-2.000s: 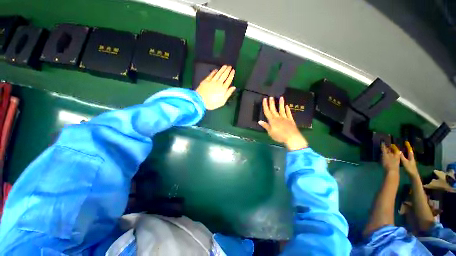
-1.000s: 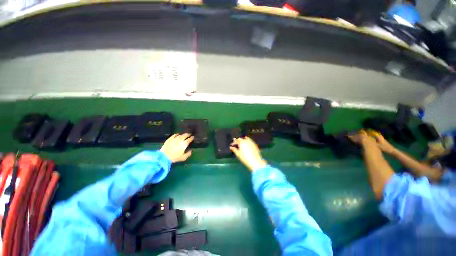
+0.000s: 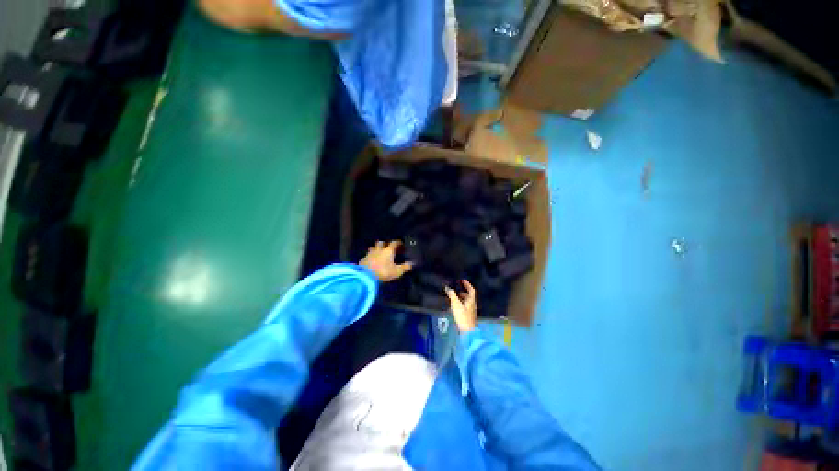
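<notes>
An open brown carton [image 3: 539, 248] stands on the floor beside the bench, full of small black pieces [image 3: 460, 212] in a loose heap. My left hand [image 3: 386, 261] is at the carton's near left part, over the pieces, fingers spread. My right hand [image 3: 464, 304] is at the near edge, fingers apart and curved. No piece shows clearly in either hand. Both hands are bare, with blue sleeves.
The green bench [image 3: 216, 166] runs along the left. Black gift boxes [image 3: 51, 267] line its far side. A co-worker's blue sleeve [image 3: 396, 74] hangs near the carton's far left corner. Another carton [image 3: 580, 64] stands beyond. A blue stool [image 3: 791, 382] is at right.
The view has turned right and down, from the box row to the floor carton. Both hands have left the gift boxes on the bench and moved to the carton.
</notes>
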